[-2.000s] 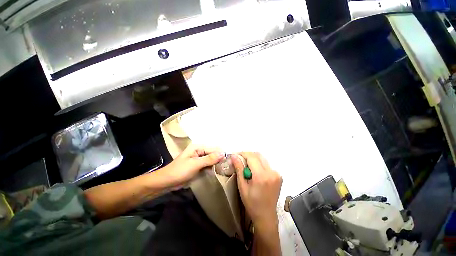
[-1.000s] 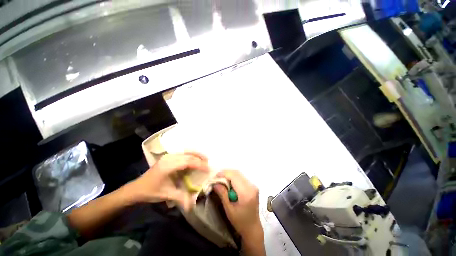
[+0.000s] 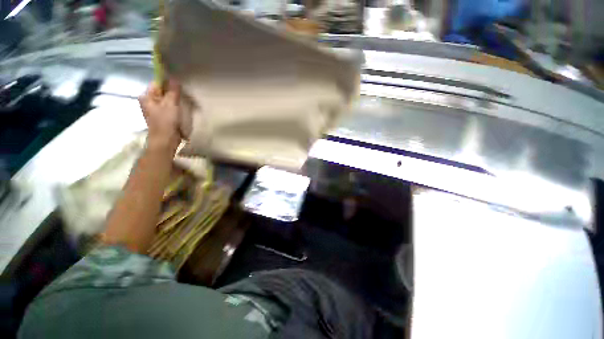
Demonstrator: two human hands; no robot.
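Note:
My left hand (image 3: 165,114) is shut on the edge of a beige bag (image 3: 258,93), at the upper left of the view, with the arm stretched out. The bag hangs in the air to the right of the hand, blurred by motion. A bright yellow strip runs along its left edge above my hand. My right hand is not in view. The green-handled tool is not in view.
A bundle of beige pieces with yellow edges (image 3: 192,222) lies beside my left forearm. A shiny square metal surface (image 3: 277,193) is below the bag. A white table (image 3: 506,265) is at right, a metal chute (image 3: 463,142) behind.
The view has swung left. My left hand has lifted the bag off my lap and away to the left. My right hand, the green handle and the sewing machine have left the view.

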